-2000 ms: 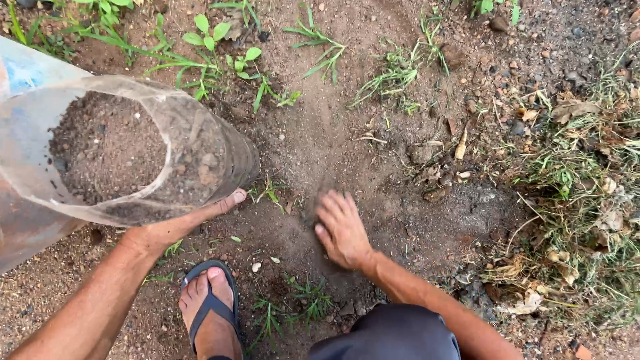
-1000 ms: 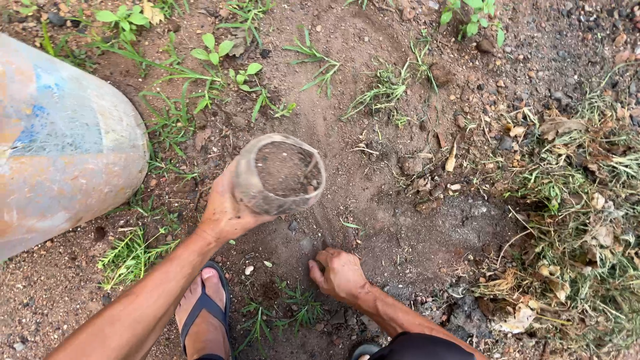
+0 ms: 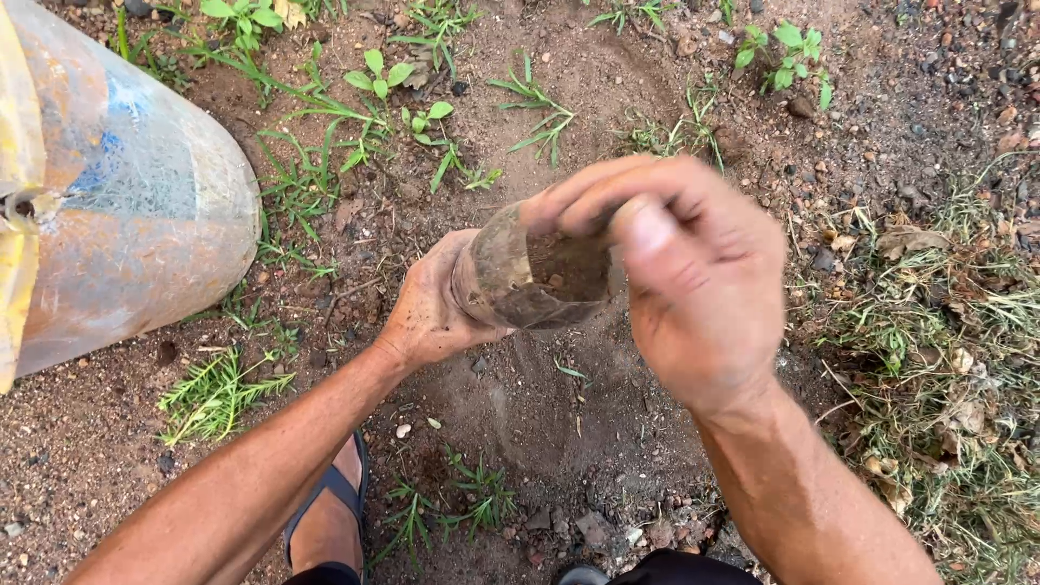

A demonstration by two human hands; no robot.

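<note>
A clear plastic cylinder (image 3: 504,268), open at the top and smeared with dirt, is tilted over the ground near the middle of the view. Brown soil (image 3: 569,264) shows inside its mouth. My left hand (image 3: 435,305) grips its lower part from the left. My right hand (image 3: 703,272) is at the right side of the mouth, blurred, its fingers curled over the rim; the fingertips are partly hidden, so whether they press the plastic cannot be told.
A large translucent container (image 3: 138,195) with blue and orange stains lies at the left. Dry cut grass (image 3: 934,366) is heaped at the right. Small weeds (image 3: 378,77) grow from the bare soil. A foot in a flip-flop (image 3: 329,504) stands below my left arm.
My right hand has risen from the ground to the cylinder's rim. The cylinder, leaning at the left two seconds ago, is now tilted in my left hand near the middle.
</note>
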